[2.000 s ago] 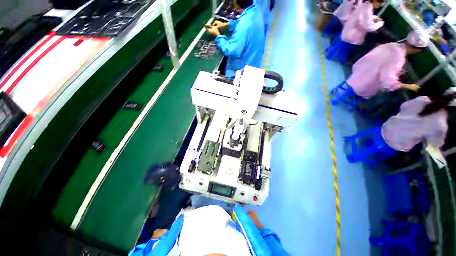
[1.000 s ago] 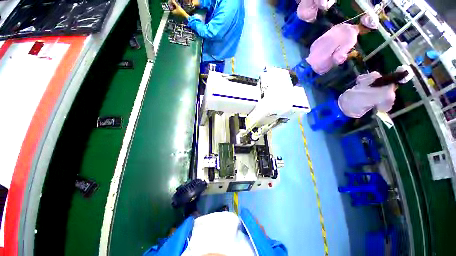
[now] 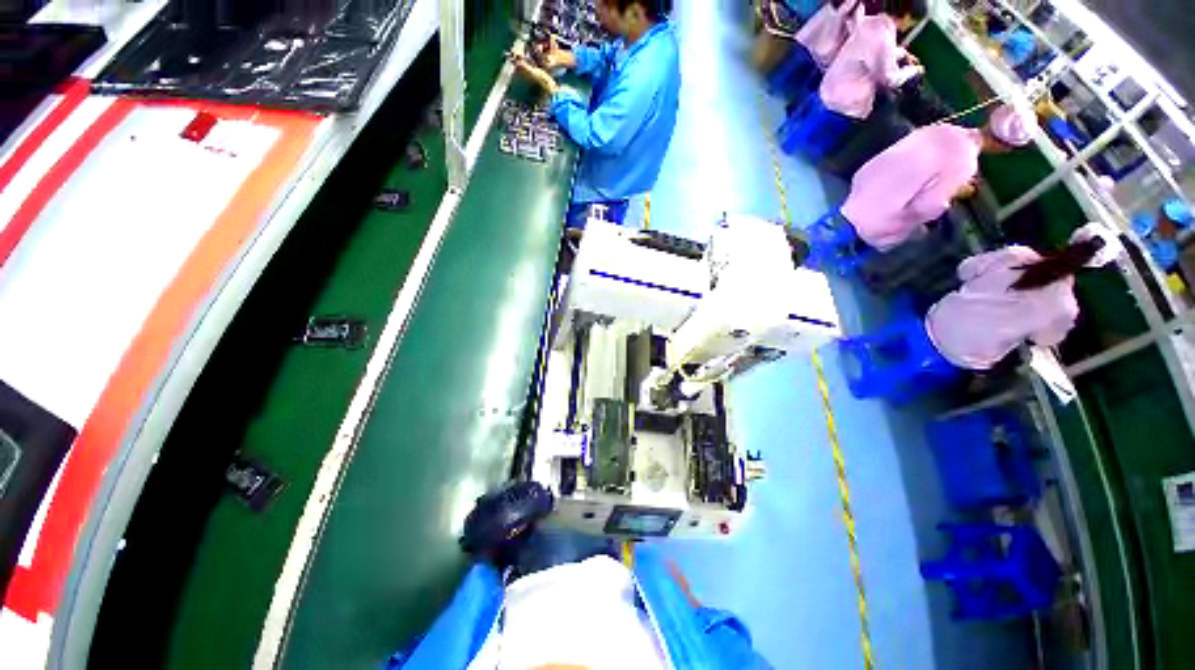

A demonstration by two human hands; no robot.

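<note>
A white automatic machine (image 3: 642, 282) stands in front of me. Its pale work head (image 3: 668, 389) hangs between and behind two fixtures. The left fixture (image 3: 609, 445) holds a dark greenish flat piece; the right fixture (image 3: 712, 458) looks black. Both are near the machine's front, above a small lit screen (image 3: 642, 521). My blue sleeves point down beside my body at the bottom edge. A small blurred skin-coloured sliver of my right hand (image 3: 678, 579) shows beside the right sleeve; its fingers cannot be made out. My left hand is not visible.
A black round fan (image 3: 506, 517) stands at the machine's front left. Left of the machine runs a green conveyor (image 3: 419, 458) with a white divider (image 3: 347, 452) and black units (image 3: 332, 331). A person in blue (image 3: 626, 118) works beyond; people in pink sit across the aisle near blue stools (image 3: 989, 569).
The view has shifted and turned. The machine's gantry arm and work head have changed position relative to the fixtures since the earliest frame. Small side parts now stick out beside both fixtures.
</note>
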